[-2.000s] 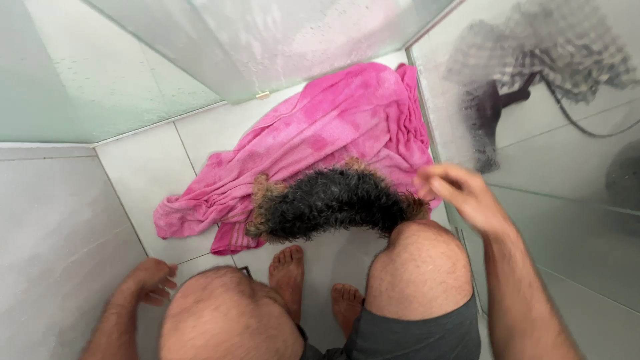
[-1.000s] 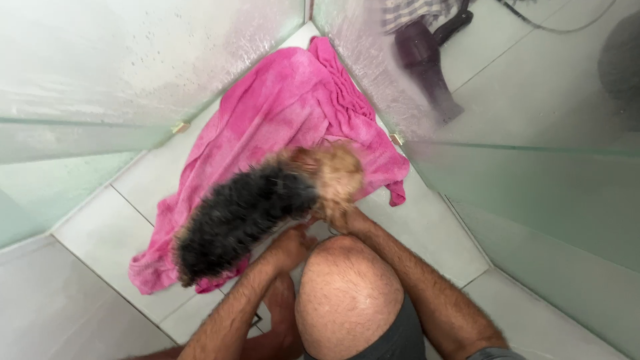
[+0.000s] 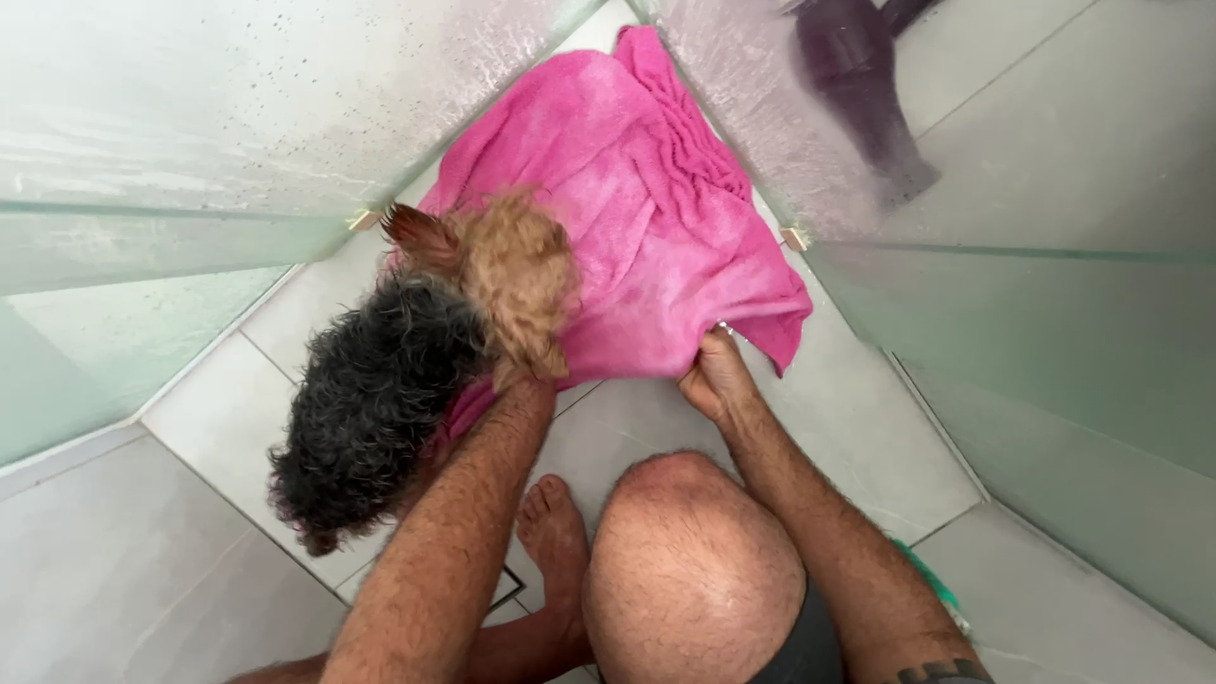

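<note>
A curly-haired dog (image 3: 380, 399) with a black back and tan head stands at the left, beside and partly over a pink towel (image 3: 608, 218) spread on the tiled floor. My right hand (image 3: 717, 375) grips the near edge of the towel, fingers closed on the cloth. My left forearm reaches up to the dog's head, and the left hand is hidden under the tan fur, so its hold does not show. Some pink cloth also shows between the dog's body and my left forearm.
Glass shower panels with gold-coloured clips (image 3: 794, 238) rise at both sides. Behind the right panel lies a dark hair dryer (image 3: 860, 90). My bent knee (image 3: 693, 570) and bare foot (image 3: 553, 522) are close below the towel. Green bristles (image 3: 931, 579) show beside my right forearm.
The dog has moved to the left of the towel, its head also further left than one second ago. My right hand has gone from near the dog to the towel's edge and taken hold.
</note>
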